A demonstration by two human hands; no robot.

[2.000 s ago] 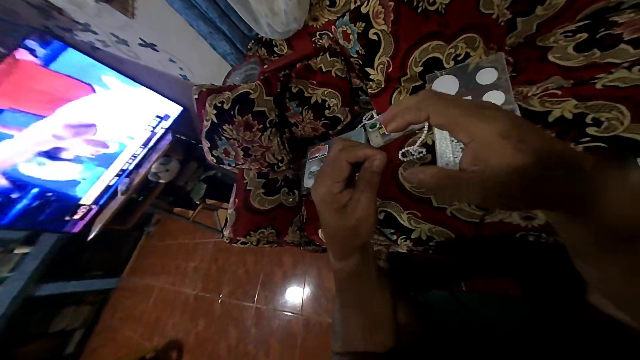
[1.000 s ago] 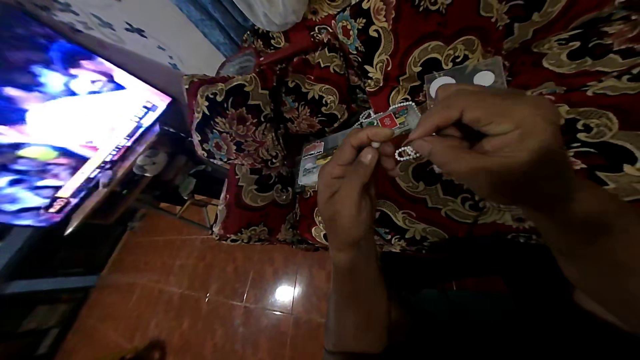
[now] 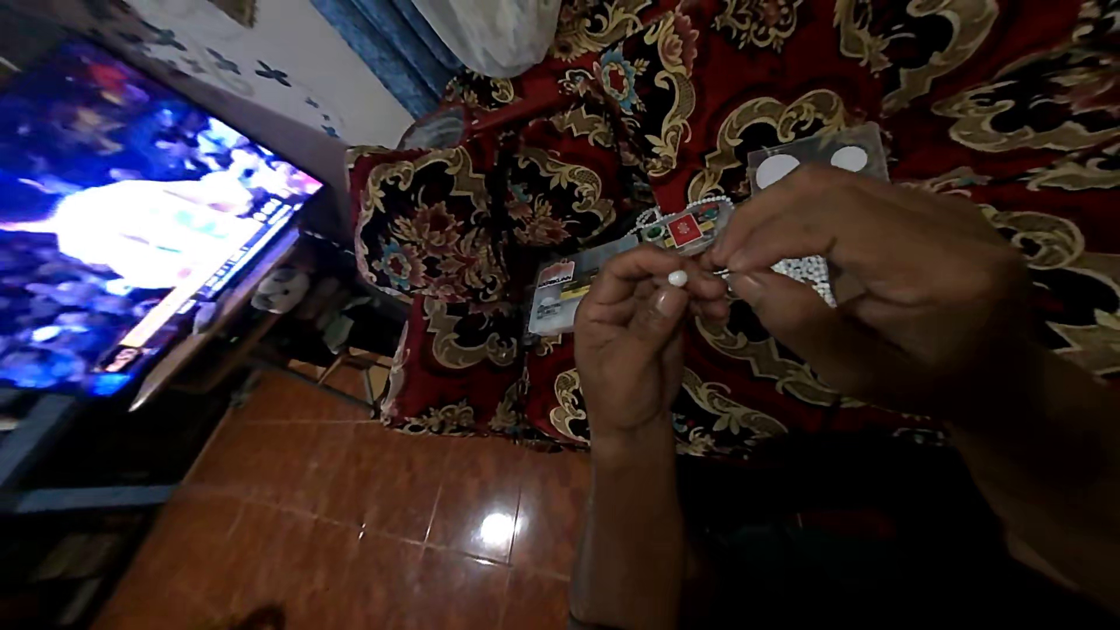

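Note:
My left hand [image 3: 643,324] pinches a small white bead [image 3: 677,278] between thumb and fingers. My right hand [image 3: 849,254] is close beside it, thumb and forefinger pressed together at the left fingertips; whatever they pinch is too small to make out. A string of white beads [image 3: 710,201] lies in a curve behind the fingers, near a clear case with a red square label [image 3: 685,229]. Many small white beads [image 3: 809,276] show partly behind my right hand. Past my left hand lies a flat clear box [image 3: 556,302] with printing on it.
A clear box with white round discs [image 3: 849,158] rests on the red and gold patterned cloth [image 3: 752,346] behind my right hand. A lit television [image 3: 157,219] stands at the left, a blue curtain [image 3: 394,44] hangs behind, and brown floor tiles [image 3: 394,516] lie below.
Two seconds ago my right hand was more spread, with a loop of white beads hanging by it. Now its fingertips are pinched against those of my left hand, and the loop no longer shows there.

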